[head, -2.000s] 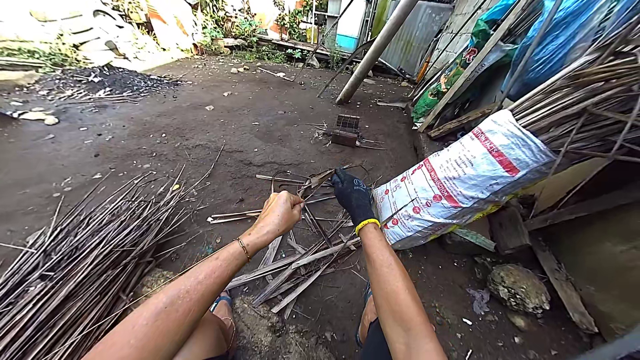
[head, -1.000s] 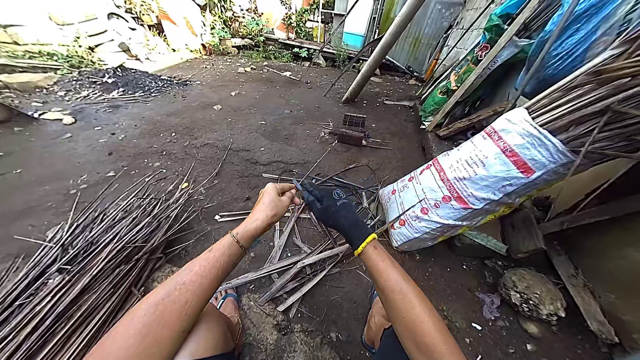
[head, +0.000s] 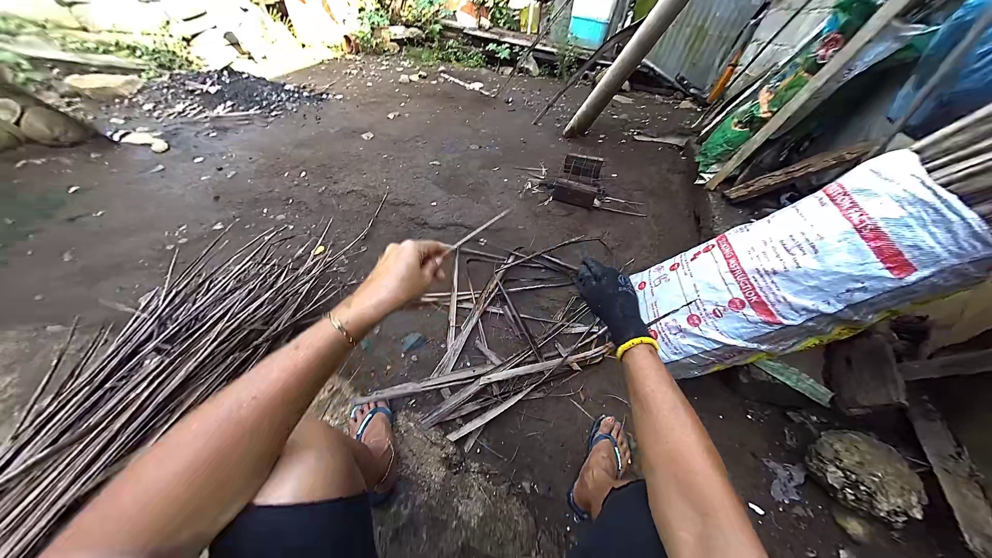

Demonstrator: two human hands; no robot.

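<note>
My bare left hand pinches one end of a thin dry stick, which points up and to the right. My right hand wears a black glove with a yellow cuff and is curled beside the white printed sack; whether it holds anything cannot be made out. Between and below both hands lies a loose heap of dry leaf strips on the dirt. A large pile of thin brown sticks lies to the left, under my left forearm.
The white sack, stuffed with long dry stalks, leans at the right. A small dark block with a wire grid sits ahead. A slanted pole, a rock and a patch of black char are around.
My hands were together a second ago and are now apart, left hand to the left with the stick, gloved right hand to the right, by the sack.
</note>
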